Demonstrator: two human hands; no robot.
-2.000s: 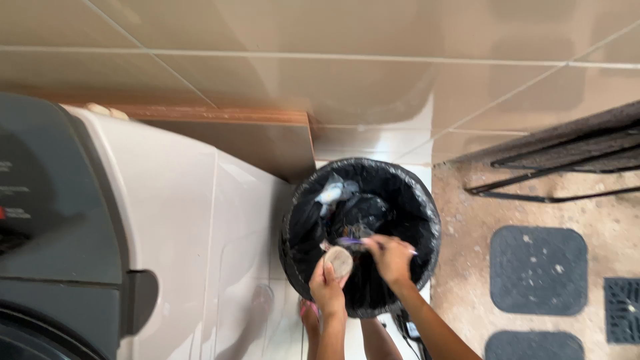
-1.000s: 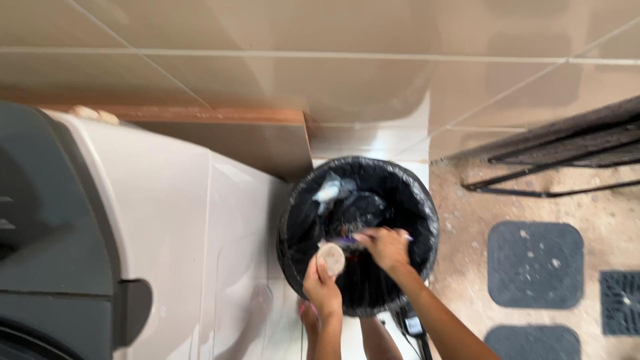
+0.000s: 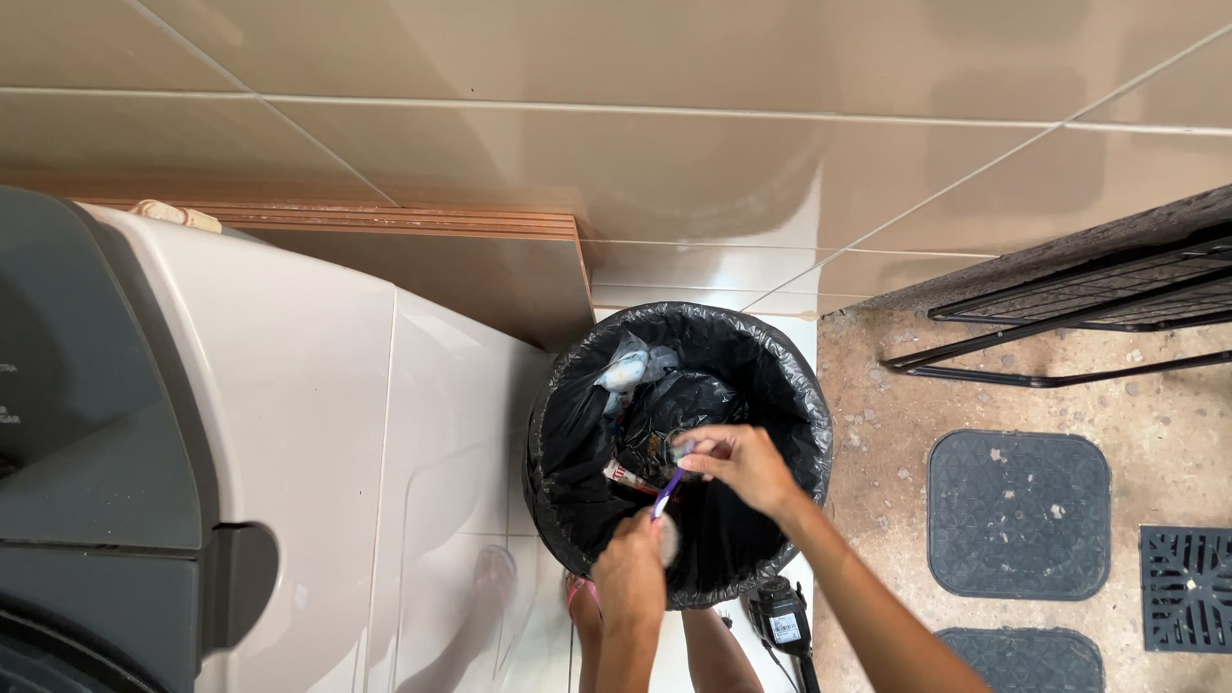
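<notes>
Both my hands are over a round trash bin (image 3: 820, 404) lined with a black plastic bag. My left hand (image 3: 630, 563) grips the lower end of a purple and white toothbrush (image 3: 665, 495) and a round, pale disc-like piece (image 3: 668, 541), partly hidden by the fingers. At the toothbrush's upper end, the fingers of my right hand (image 3: 736, 462) pinch a greyish clump (image 3: 681, 449), too blurred to name. Inside the bin lie a knotted translucent plastic bag (image 3: 630, 369), a black bag (image 3: 688, 409) and a red and white wrapper (image 3: 630, 476).
A white washing machine (image 3: 289, 385) with a grey top stands at left. Stacked tiles or panels (image 3: 462, 279) lean on the tiled wall. A black folding metal rack (image 3: 1059, 332), square floor covers (image 3: 1018, 515) and a drain grate (image 3: 1189, 587) are at right; a black corded device (image 3: 782, 616) lies beside the bin.
The toothbrush has turned from roughly level to steeply slanted, its lower end now at my left hand. The pale round piece has turned from face-up to nearly edge-on. My right hand has moved to the toothbrush's upper end.
</notes>
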